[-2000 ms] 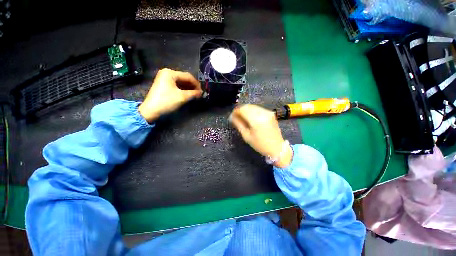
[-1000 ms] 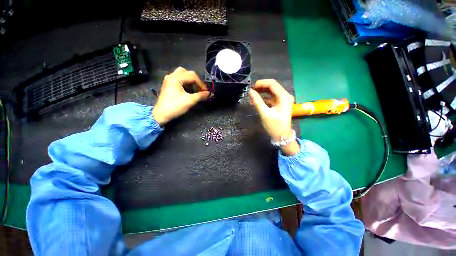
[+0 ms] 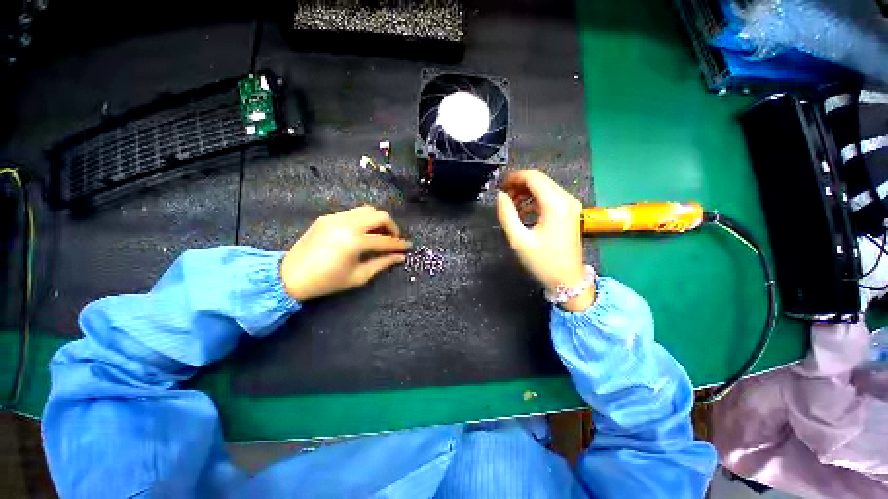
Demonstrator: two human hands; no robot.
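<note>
A black cooling fan (image 3: 462,132) with a round white hub label stands on the black mat (image 3: 321,351). My left hand (image 3: 349,255) is at the left edge of a small pile of fasteners (image 3: 425,261), its thumb and fingertips close together; whether they pinch a fastener is too small to tell. My right hand (image 3: 541,224) is beside the fan's lower right side, thumb and forefinger curled towards each other; anything between them is not clear. Thin wires with small pale plugs (image 3: 376,158) lie left of the fan.
An orange electric screwdriver (image 3: 643,217) lies at the right, its tip behind my right hand. A grille (image 3: 156,146) with a green circuit board (image 3: 256,105) is at the left. A fastener tray (image 3: 380,27) stands behind. Black housings (image 3: 803,210) and a person's pink sleeve (image 3: 789,419) are at the right.
My left hand has left the fan's left side and moved down to the fastener pile. The pale plugs now show. My right hand stays near the fan's right side. The whole view has shifted slightly.
</note>
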